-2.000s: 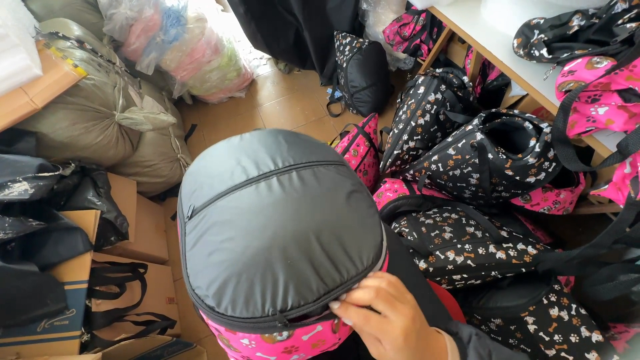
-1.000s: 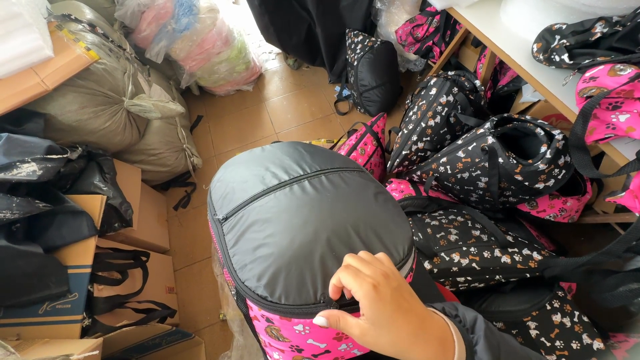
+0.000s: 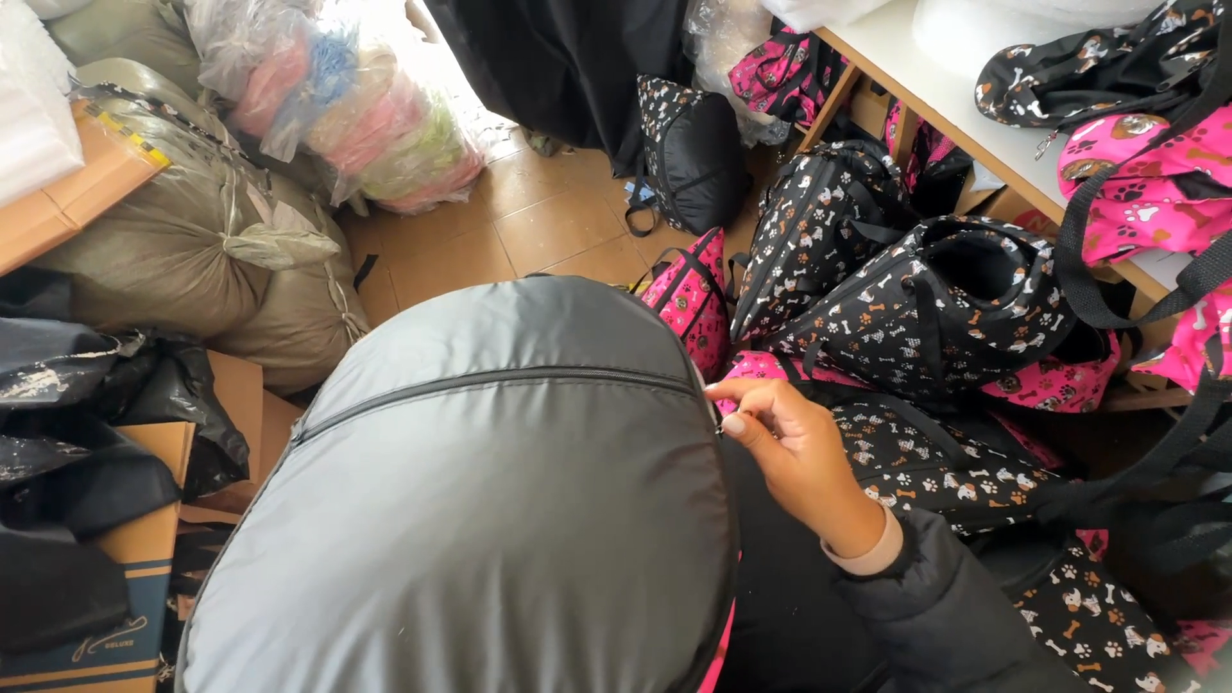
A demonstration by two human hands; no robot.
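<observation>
A large padded bag with a smooth black panel (image 3: 500, 520) fills the lower middle, its pink printed side showing only as a sliver at the lower right. A black zipper (image 3: 500, 378) crosses the panel near its far end. At the panel's right edge my right hand (image 3: 794, 443) pinches a small zipper pull (image 3: 720, 423) between thumb and forefinger. The sleeve is dark and padded, with a light cuff. My left hand is not in view.
Black printed bags (image 3: 943, 298) and a pink printed bag (image 3: 698, 298) are piled at the right, beside a white-topped table (image 3: 962, 87). Tied sacks (image 3: 183, 231), cardboard boxes (image 3: 144, 558) and black plastic (image 3: 58, 500) stand at the left. Tiled floor (image 3: 549, 217) lies beyond.
My right hand has moved from the panel's near edge, along the rim, to its right side by the end of the cross zipper. The bag appears larger and closer.
</observation>
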